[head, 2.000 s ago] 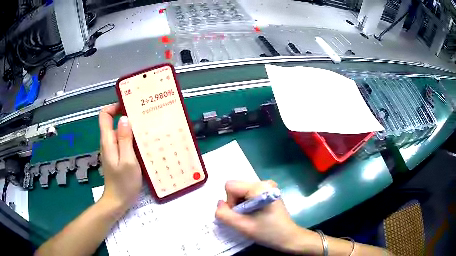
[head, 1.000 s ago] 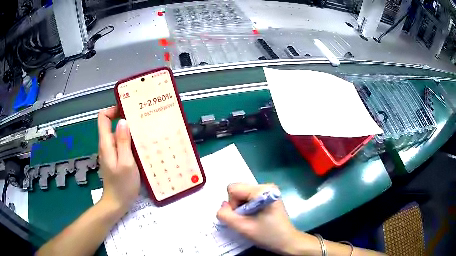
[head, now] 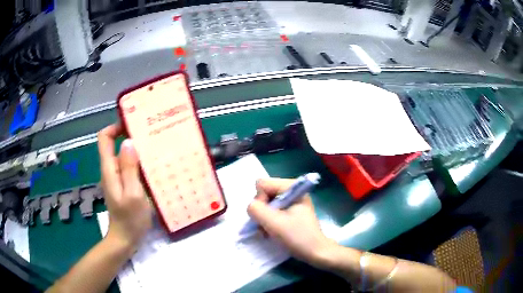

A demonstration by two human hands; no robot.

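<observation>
A smartphone [head: 173,157] in a dark red case stands tilted above the paper, its bright pinkish screen showing a calculator with blurred digits. My left hand [head: 127,194] holds it by its left edge, the thumb along the side. My right hand [head: 289,220] holds a thick whitish-blue pen [head: 293,191], its tip low over the white report form [head: 195,266]. Whether the tip touches the paper I cannot tell. The form lies on the green bench under both hands; its writing is blurred. The phone and my left hand hide part of it.
A white sheet [head: 358,117] lies over a red bin [head: 359,178] at the right. A ribbed clear tray [head: 453,123] is beyond it. A grey toothed strip [head: 64,205] lies at the left, a dark strip [head: 264,141] behind the form. A rail [head: 252,102] crosses behind.
The whole view has shifted, so bench items sit slightly further left. My right hand and the pen have moved up and the pen is steeper. The picture is more blurred.
</observation>
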